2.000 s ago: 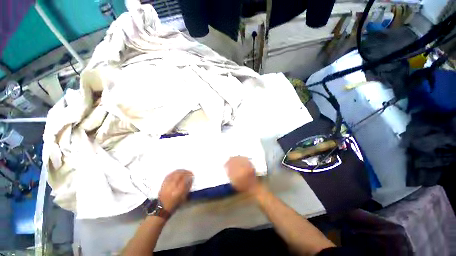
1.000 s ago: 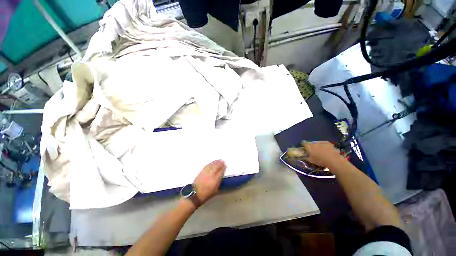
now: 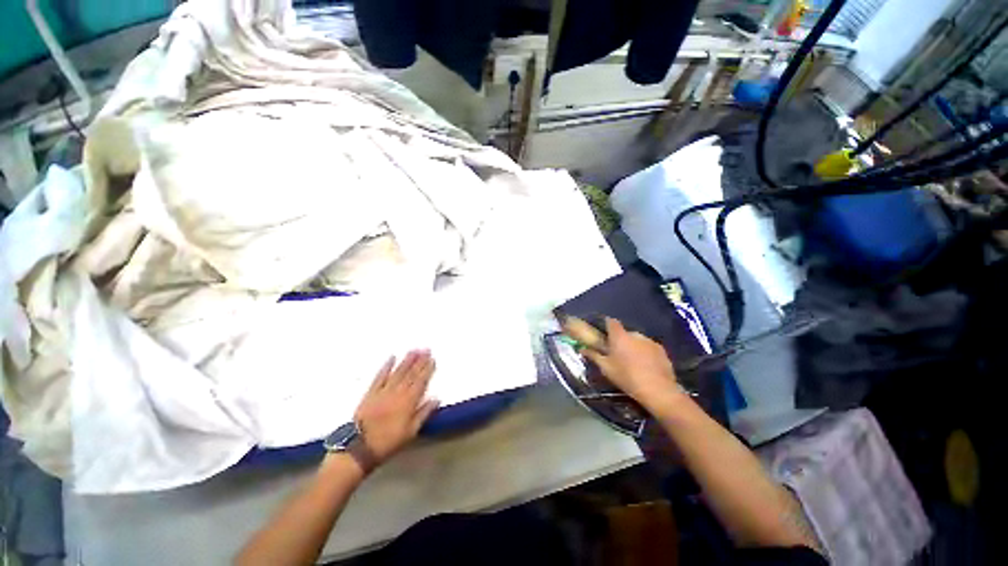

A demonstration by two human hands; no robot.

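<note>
The cream-white garment (image 3: 276, 199) lies in a large crumpled pile, with a flat panel pulled to the front over the dark-blue padded form (image 3: 475, 412). My left hand (image 3: 395, 407), with a watch on its wrist, lies flat on the panel near its front edge, fingers a little spread. My right hand (image 3: 632, 363) is closed on the wooden handle of the steam iron (image 3: 586, 387). The iron's tip points left, just right of the panel, and the iron overlaps the left edge of the dark rest pad (image 3: 619, 301). Whether its plate touches the table is unclear.
Black hoses (image 3: 763, 133) hang from the upper right down towards the iron. Dark garments (image 3: 442, 39) hang at the back. A pale surface (image 3: 707, 221) and dark cloth piles (image 3: 857, 343) are at the right. A pinkish patterned box (image 3: 851, 475) is at the lower right.
The iron has moved left off the middle of the pad in my right hand, towards the panel. My left hand is still on the panel, fingers more spread. The camera view has shifted right.
</note>
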